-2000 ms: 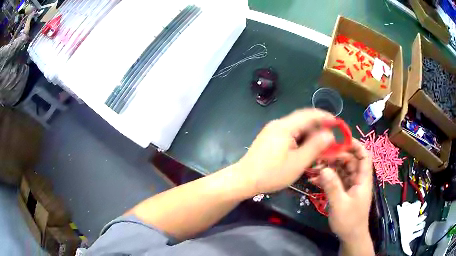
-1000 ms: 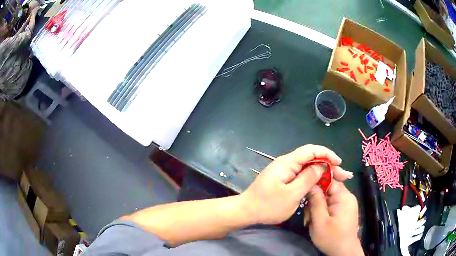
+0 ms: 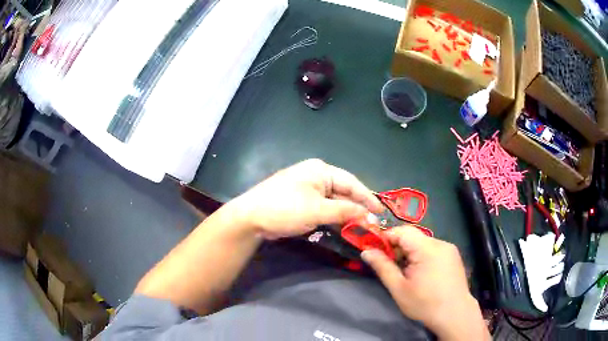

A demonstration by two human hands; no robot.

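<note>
A red thermometer housing (image 3: 367, 238) with a dark window is held between my two hands near the front edge of the bench. My left hand (image 3: 320, 200) has its fingertips on the upper end of the housing. My right hand (image 3: 420, 270) pinches its right end between thumb and fingers. A second red thermometer (image 3: 408, 205) with a grey display lies on the mat just beyond my fingers. Part of another red piece (image 3: 423, 230) shows behind my right hand. Any probe on the held housing is hidden.
White foam trays (image 3: 200, 86) stand at left. A dark lump (image 3: 316, 81) and a clear cup (image 3: 403, 100) are on the green mat. A carton of red parts (image 3: 400, 56), a glue bottle (image 3: 476, 106), pink sticks (image 3: 492, 170), a black screwdriver (image 3: 479, 226) and a white glove (image 3: 542, 266) are at right.
My hands have moved left and the held red housing is now tilted with its window showing. A red thermometer on the mat has come into view. The whole view has shifted.
</note>
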